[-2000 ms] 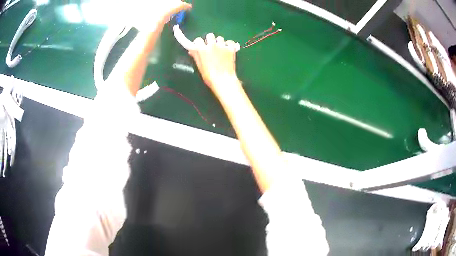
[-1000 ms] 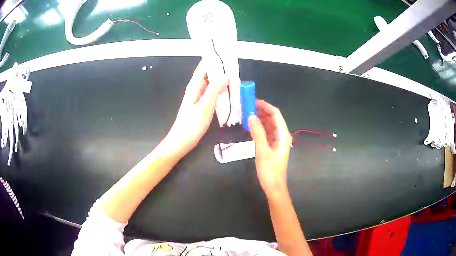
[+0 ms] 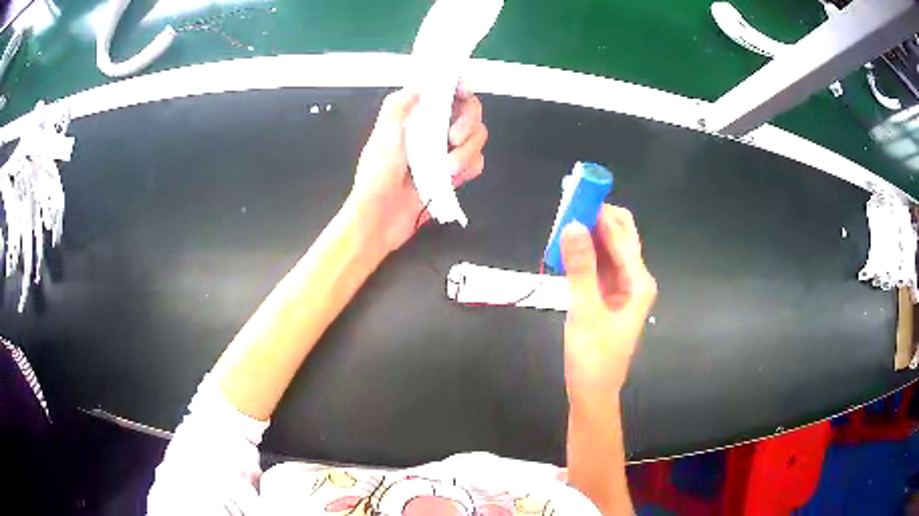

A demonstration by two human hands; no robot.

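My left hand (image 3: 388, 166) is closed around a white curved housing (image 3: 435, 131), held upright over the bench mat and its rail. A thin dark wire shows at the housing's lower end. My right hand (image 3: 610, 287) holds a blue battery (image 3: 582, 214) between thumb and fingers, tilted, with a pale strip along its left side. A slim white half-shell (image 3: 504, 287) lies crosswise below, with a thin dark red wire along it. Its right end is hidden behind my right hand.
Loose white parts (image 3: 35, 191) hang together at the left; more white parts (image 3: 889, 242) lie at the right edge. Beyond the white rail (image 3: 252, 76), the green belt (image 3: 584, 40) carries curved white pieces. A metal post (image 3: 806, 71) rises at the upper right. Red plastic (image 3: 788, 469) shows lower right.
The hands have come from over the belt to the mat. Since the second frame, the housing has turned its round end edge-on, and the right hand has moved right with the battery tilted.
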